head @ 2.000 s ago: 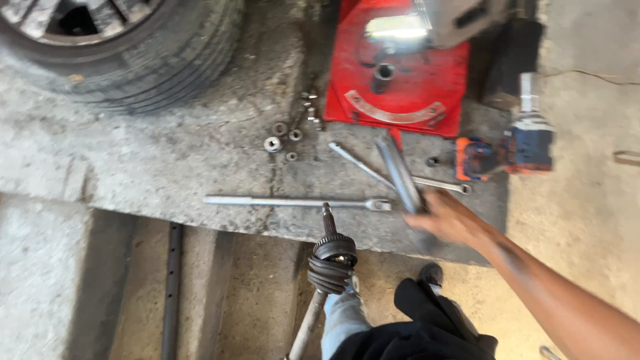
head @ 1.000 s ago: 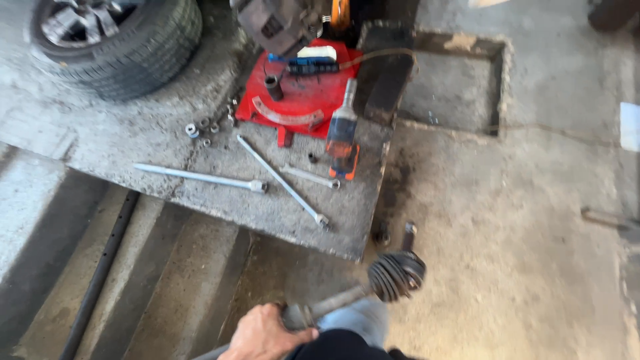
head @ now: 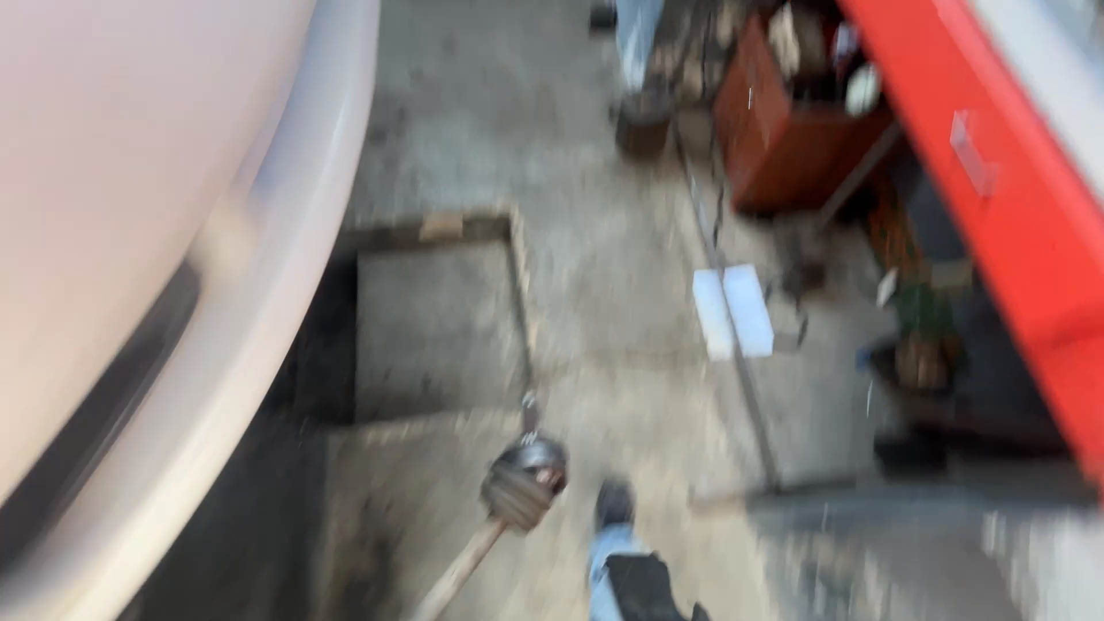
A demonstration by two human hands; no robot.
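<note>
A CV axle shaft (head: 461, 569) with a ribbed rubber boot (head: 517, 498) rises from the lower edge of the head view, its splined stub end (head: 530, 416) pointing up over the concrete floor. The picture is blurred. Neither my left hand nor my right hand shows in this view, so what holds the shaft is hidden below the frame. My own shoe (head: 614, 504) and a blue trouser leg are just right of the boot.
A light-coloured car body (head: 172, 216) fills the left. A square floor recess (head: 440, 323) lies ahead. Two white blocks (head: 733, 312) and a dark bar (head: 755, 414) lie right of it. A red cabinet edge (head: 992, 198) and a reddish-brown bin (head: 759, 129) stand at right. Another person's leg (head: 636, 39) shows at the top.
The view has swung far away from the tire and tools on the slab. One second ago my left hand gripped the axle shaft; that hand is out of view now.
</note>
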